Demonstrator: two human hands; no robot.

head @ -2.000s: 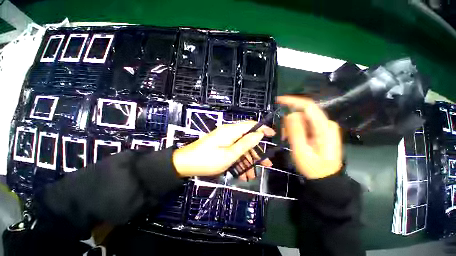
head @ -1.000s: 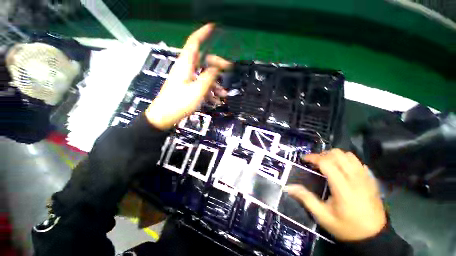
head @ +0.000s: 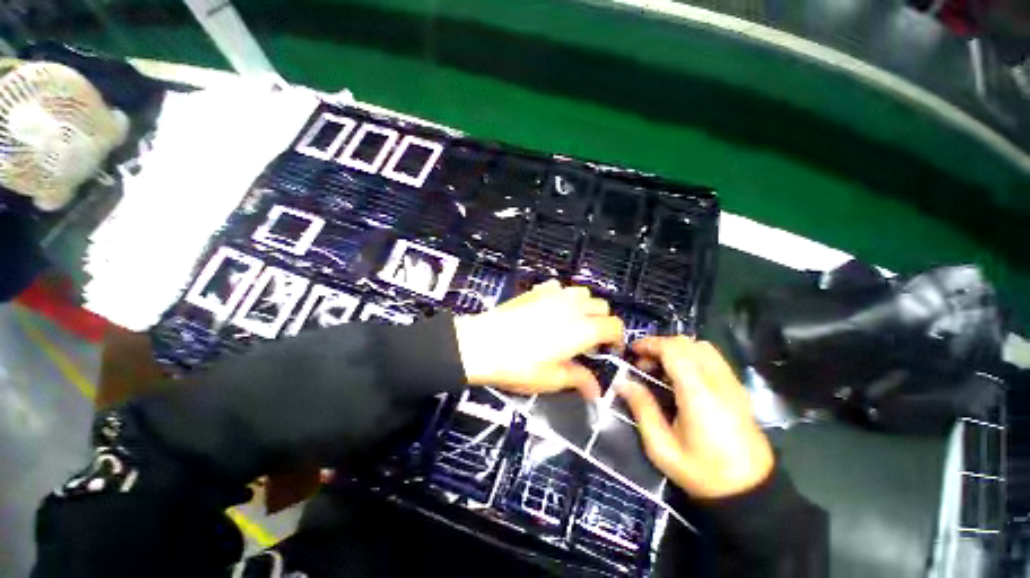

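A die-cut label sheet (head: 548, 420) with white grid lines and dark cells lies slanted over the front right of the blister tray (head: 706, 243). My left hand (head: 537, 339) is over the sheet's upper part, fingertips bent down close to my right hand. Whether it pinches a piece is hidden. My right hand (head: 712, 429) holds the sheet at its right part, thumb and fingers on it. Black grille housings (head: 548, 243) sit in the tray pockets. Several parts at the left carry white rectangular frames (head: 422, 269).
A pile of white lattice strips (head: 169, 203) lies left of the tray, with a cream fan (head: 51, 130) beyond. Crumpled black film (head: 881, 339) lies right. Gridded spare sheets (head: 980, 474) stand at far right. A green belt (head: 565, 90) runs behind.
My left hand has come down from above the tray's back to the sheet, beside my right hand. The view has shifted. Earlier, a slotted black part was in my left hand; none shows there now.
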